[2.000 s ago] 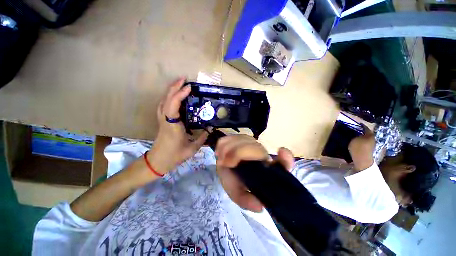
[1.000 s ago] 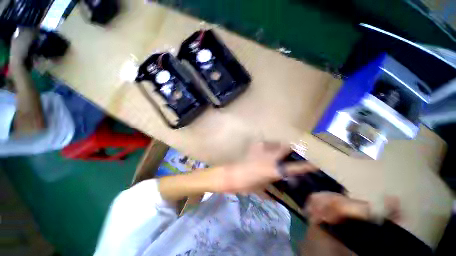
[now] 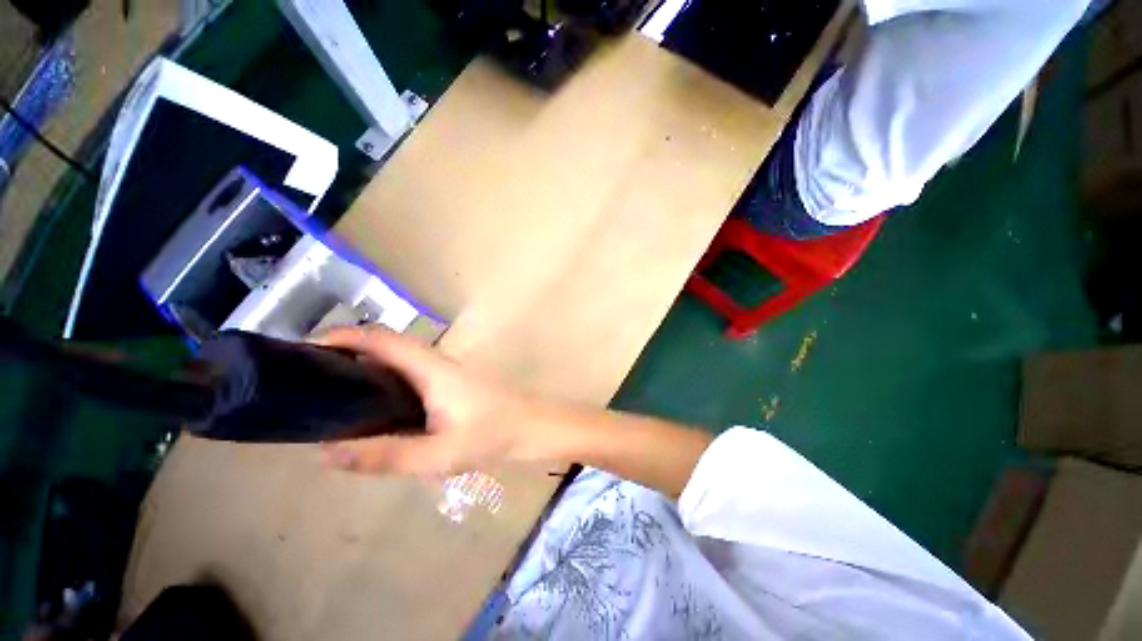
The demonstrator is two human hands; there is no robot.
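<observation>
My right hand is wrapped around the thick black electric screwdriver, left of the middle of the view. The screwdriver lies across the near side of the blue and white screw feeder and hides part of its front. Its tip cannot be made out. My left hand is not in view. A dark object, cut off by the bottom edge at the lower left, is too unclear to name.
The tan-covered bench runs diagonally. A white-edged dark panel stands behind the feeder. A person in a white shirt sits at the upper right by a red stool, near a black flat object. Cardboard boxes stand lower right.
The view has swung round. My right hand and the screwdriver are now at the feeder. My left hand and the black housing it held have left the view.
</observation>
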